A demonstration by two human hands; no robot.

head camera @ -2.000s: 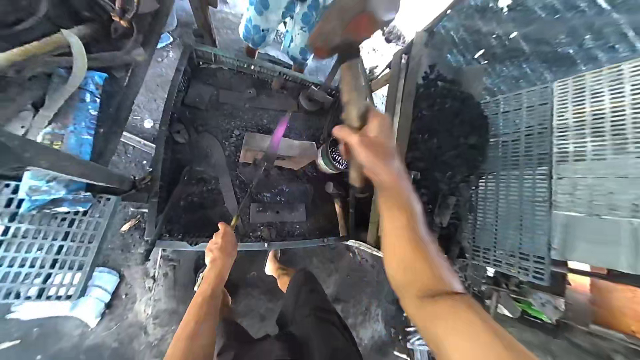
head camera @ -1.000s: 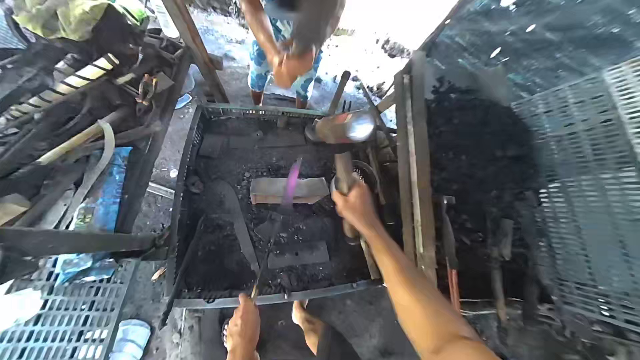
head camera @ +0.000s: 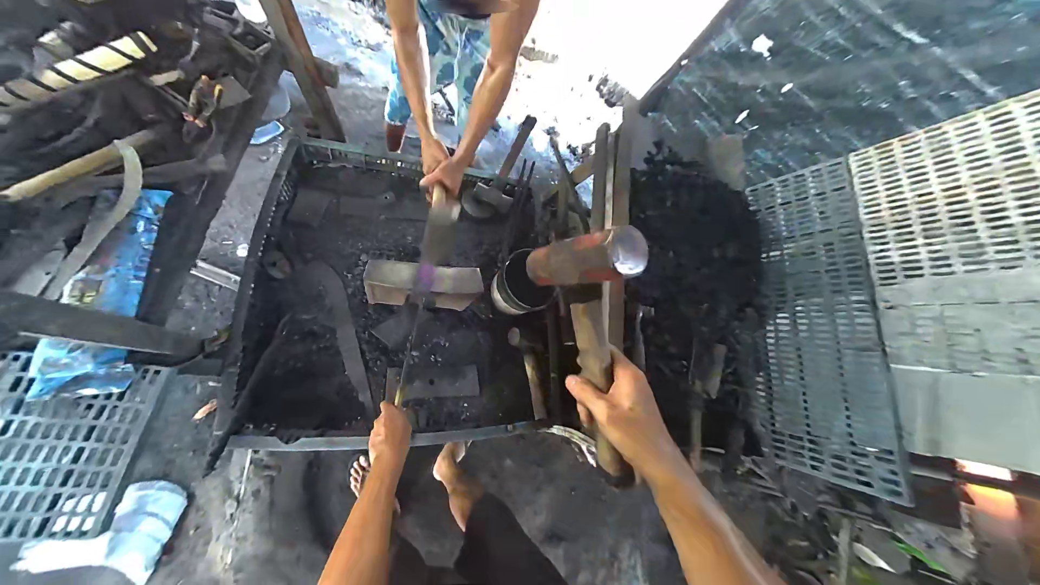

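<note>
My left hand (head camera: 390, 435) grips the near end of a long thin metal rod or tongs (head camera: 413, 341), whose far part reaches the steel anvil block (head camera: 459, 280). Over the block a piece glows purplish (head camera: 425, 276); whether it is one with the rod cannot be told. My right hand (head camera: 621, 398) is closed around the wooden handle of a sledgehammer (head camera: 573, 256), its head raised right of the block, above a dark round container (head camera: 516, 284). Across from me a co-worker's two hands (head camera: 443, 171) hold a handle whose blurred far end is over the glowing piece.
The anvil sits in a black crate (head camera: 325, 443) with flat metal pieces (head camera: 439, 382) and a curved strip (head camera: 345, 325). Charcoal (head camera: 691, 244) lies to the right, beside plastic grates (head camera: 829, 325). My bare feet (head camera: 451, 463) stand at the crate's near edge. A cluttered bench (head camera: 236, 154) is at left.
The co-worker's hands and tool have come down over the block; a second ago they were raised near the body. My right hand still holds the hammer, my left the rod.
</note>
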